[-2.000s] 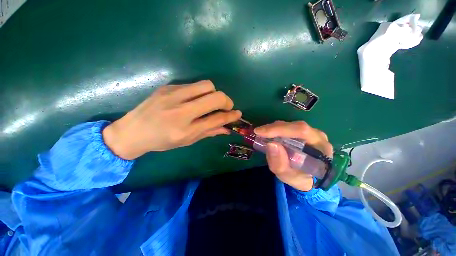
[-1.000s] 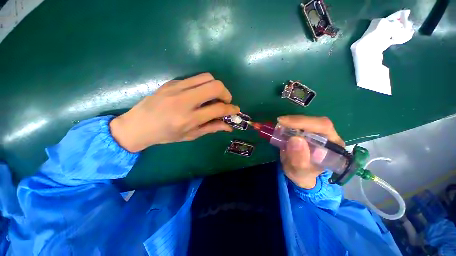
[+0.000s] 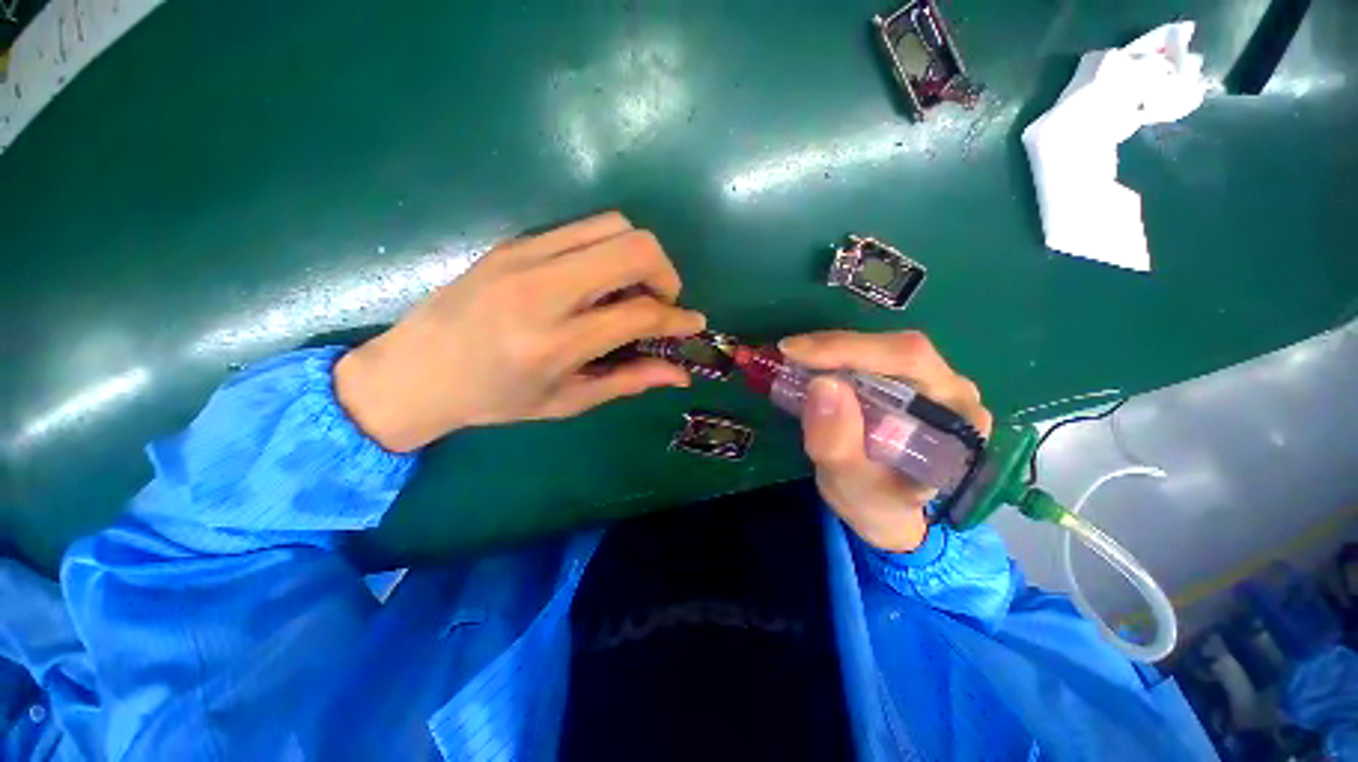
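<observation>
My left hand (image 3: 529, 331) holds a small dark housing with a metallic rim (image 3: 694, 353) between thumb and fingers, low over the green table; its left end is hidden by the fingers. My right hand (image 3: 894, 432) grips a glue syringe (image 3: 912, 438) like a pen, with pinkish contents. Its red tapered tip (image 3: 755, 366) points left, at the right end of the held housing. The green cap (image 3: 998, 476) is at the rear, with a clear air hose (image 3: 1120, 561) curling from it.
A second housing (image 3: 715, 435) lies just below the held one. Another housing (image 3: 877, 274) lies to the upper right, and one more (image 3: 923, 60) at the top. A crumpled white wipe (image 3: 1095, 157) and a black bar (image 3: 1269, 48) lie at the upper right of the green table (image 3: 373, 134).
Since one second ago, my right hand has moved left and the syringe tip is now over the held housing's right end. The other items have shifted slightly left in view.
</observation>
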